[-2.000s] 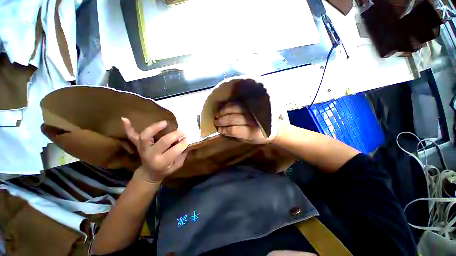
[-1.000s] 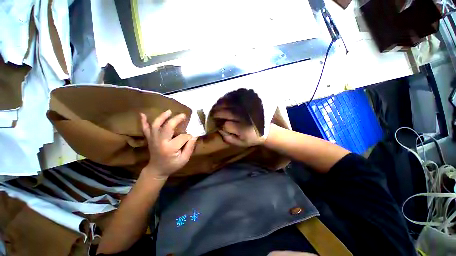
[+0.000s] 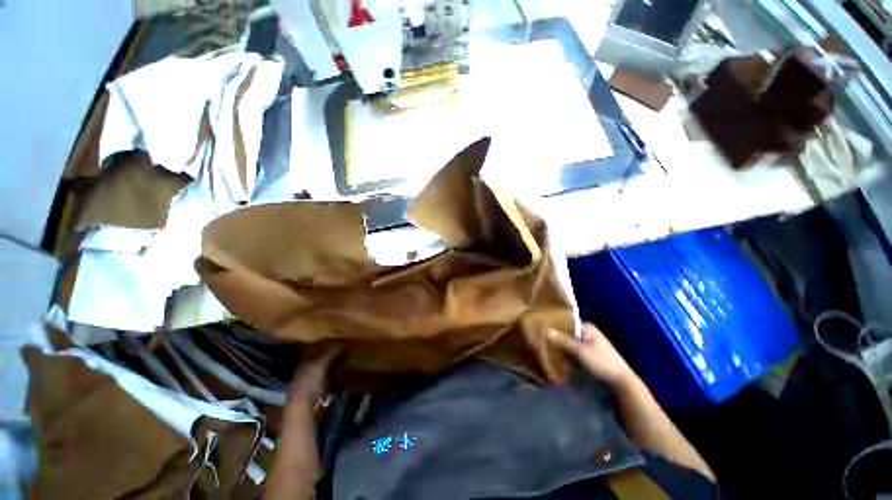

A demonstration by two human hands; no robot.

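Observation:
A large brown bag panel (image 3: 391,303) lies bunched and curved across my apron and the front edge of the table, with one pointed corner standing up. My right hand (image 3: 597,356) grips its lower right edge, thumb on top. My left hand (image 3: 318,371) is at its lower left, partly under the cloth and in shadow; its fingers are hidden, so its hold cannot be told.
The white pattern sewing machine (image 3: 377,44) stands behind, over a pale sheet (image 3: 528,107) on a dark plate. White-backed panels (image 3: 161,117) are piled left. Dark brown pieces (image 3: 758,107) lie right. A blue crate (image 3: 704,308) is below the table's right side.
The view has shifted to show the machine head. Both hands have moved from the panel's middle down to its lower sides and spread apart. The rolled panel has opened out.

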